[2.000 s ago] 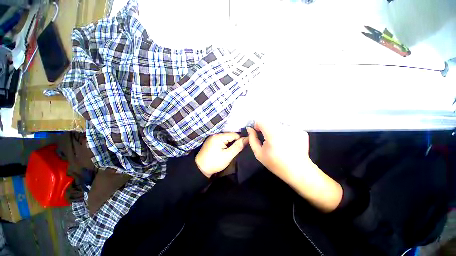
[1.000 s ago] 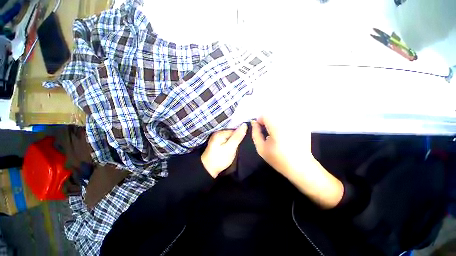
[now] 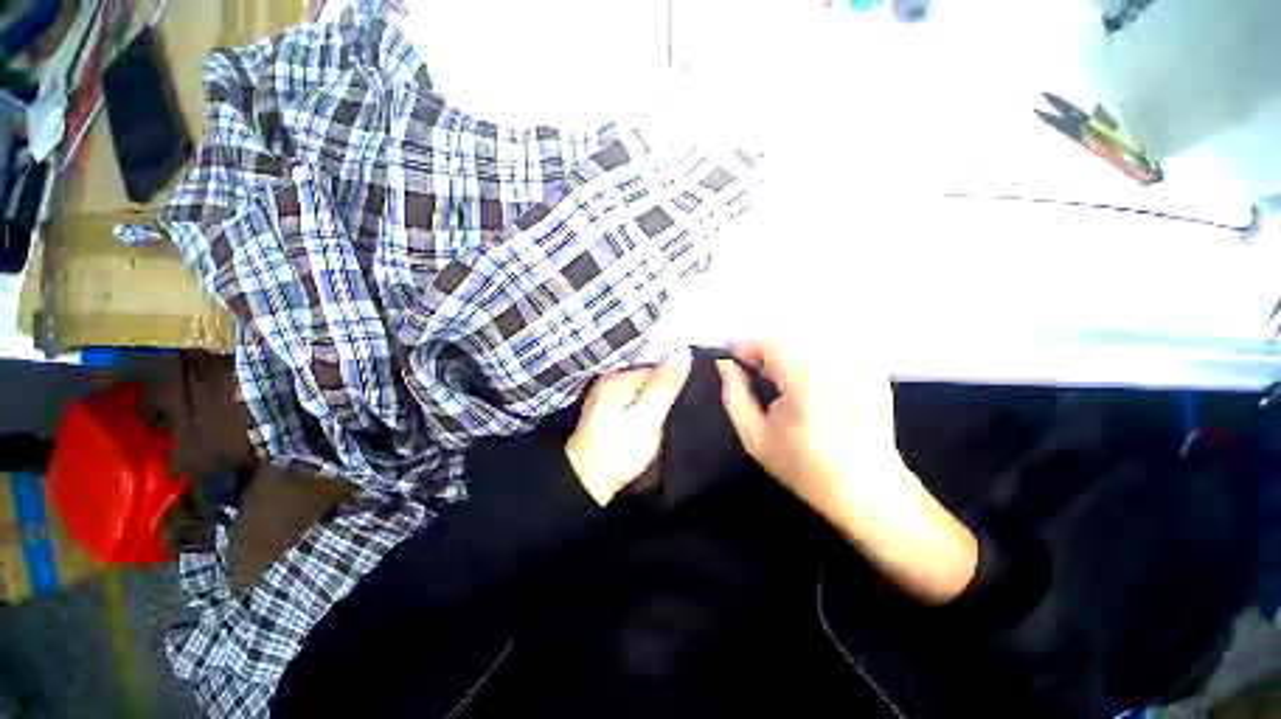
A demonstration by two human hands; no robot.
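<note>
A dark fabric piece (image 3: pixel 695 429) hangs between my hands at the table's front edge. My left hand (image 3: pixel 621 429) pinches its upper left edge between thumb and fingers. My right hand (image 3: pixel 808 421) holds its upper right edge with the fingertips. The lower part of the piece is hard to tell from my black clothes. Plaid fabric (image 3: pixel 422 267) lies in a heap on the table to the left and hangs over the front edge. Brown fabric (image 3: pixel 288 520) shows beside its hanging part.
The white table (image 3: pixel 1096 309) is overexposed. Thread snips (image 3: pixel 1100 138) lie open at the back right. A black phone (image 3: pixel 145 115) lies on the cardboard-covered surface (image 3: pixel 134 288) at left. A red stool (image 3: pixel 110 478) stands below it.
The dark piece is now spread wider between my fingers, and my right hand has shifted slightly right. Two seconds ago my fingertips were close together over a small dark bit. The view has shifted slightly.
</note>
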